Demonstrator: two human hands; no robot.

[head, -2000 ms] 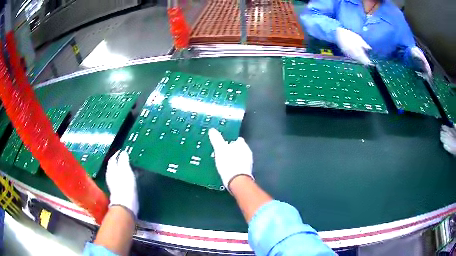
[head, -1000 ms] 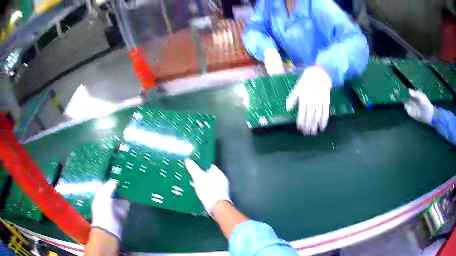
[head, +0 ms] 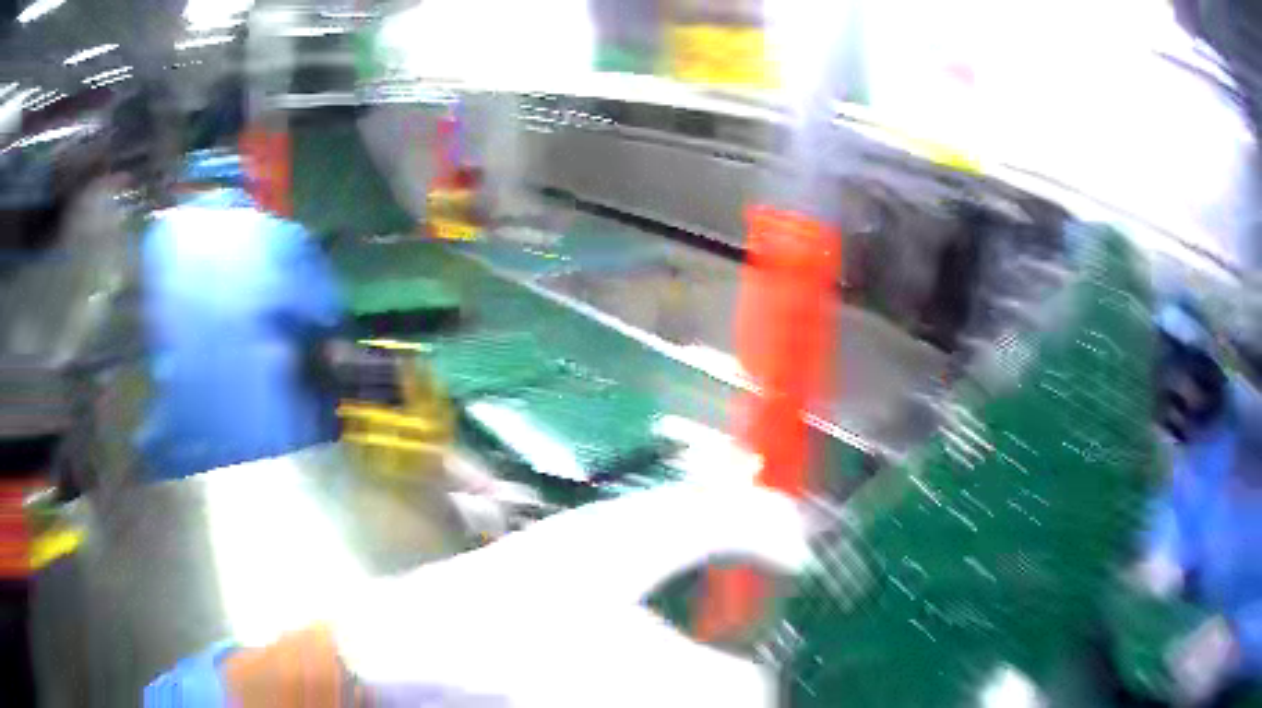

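Observation:
The view is strongly blurred. A large green printed circuit board (head: pixel 969 512) stands raised and tilted at the right, close to me. My left hand (head: pixel 554 622), in a white glove, looms large across the lower middle, its fingertips at the board's left edge. A gap shows between its thumb and fingers. A white patch (head: pixel 1010 690) on the board's lower part, cut off by the bottom edge, may be fingertips of my right hand; the rest of that hand is not visible.
More green boards (head: pixel 561 415) lie on the green belt (head: pixel 609 332). A yellow holder (head: pixel 395 415) stands beside the steel bench (head: pixel 263 526). An orange-red wrapped post (head: pixel 789 332) rises mid-view. A person in blue (head: pixel 229 332) is at the left, another blue-clothed person (head: pixel 1218 512) at the right edge.
The view has swung left along the line. The board that lay on the belt under my hands is now lifted, tilted and closer; my left hand has come up close to the camera.

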